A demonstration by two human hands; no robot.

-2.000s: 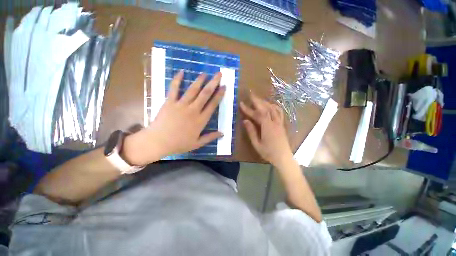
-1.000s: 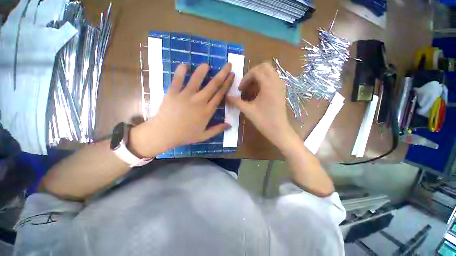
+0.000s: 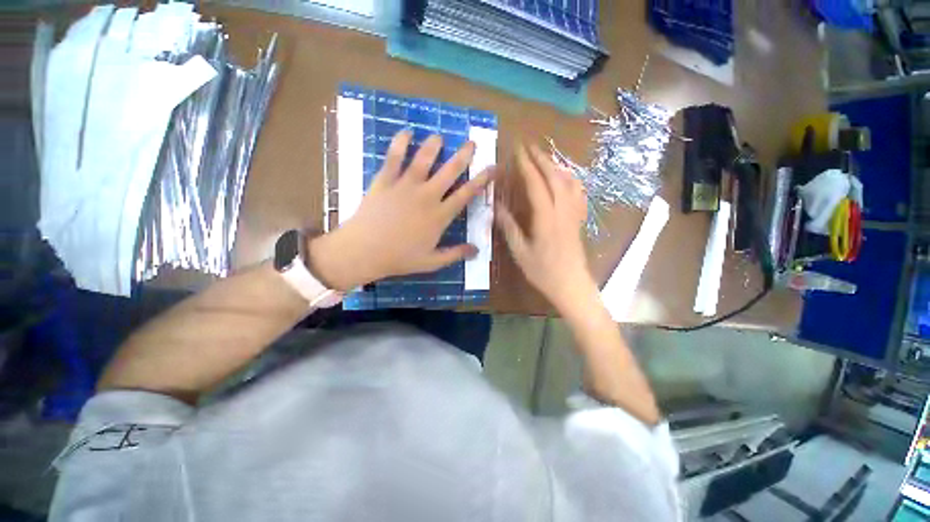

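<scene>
A blue gridded panel [image 3: 408, 296] lies flat on the brown tabletop in front of me. One white strip [image 3: 350, 153] runs along its left side and another white strip [image 3: 478, 260] along its right side. My left hand [image 3: 403, 219] lies spread, palm down, over the middle of the panel, with its fingertips at the right strip. My right hand [image 3: 546, 219] is blurred at the panel's right edge, beside the right strip. Its fingers look extended and I see nothing held in it, but the blur hides their exact contact.
White strips [image 3: 102, 153] and long silver ribbons [image 3: 209, 163] lie at left. A panel stack [image 3: 510, 36] sits on a green sheet [image 3: 449, 66] at the back. Short ribbon pieces [image 3: 632, 148], loose white strips [image 3: 637, 255], a black box [image 3: 706, 153] and scissors [image 3: 845, 229] are at right.
My left hand stays on the panel. My right hand has opened from a pinched pose at the right strip and sits slightly away from it. The whole view has shifted a little.
</scene>
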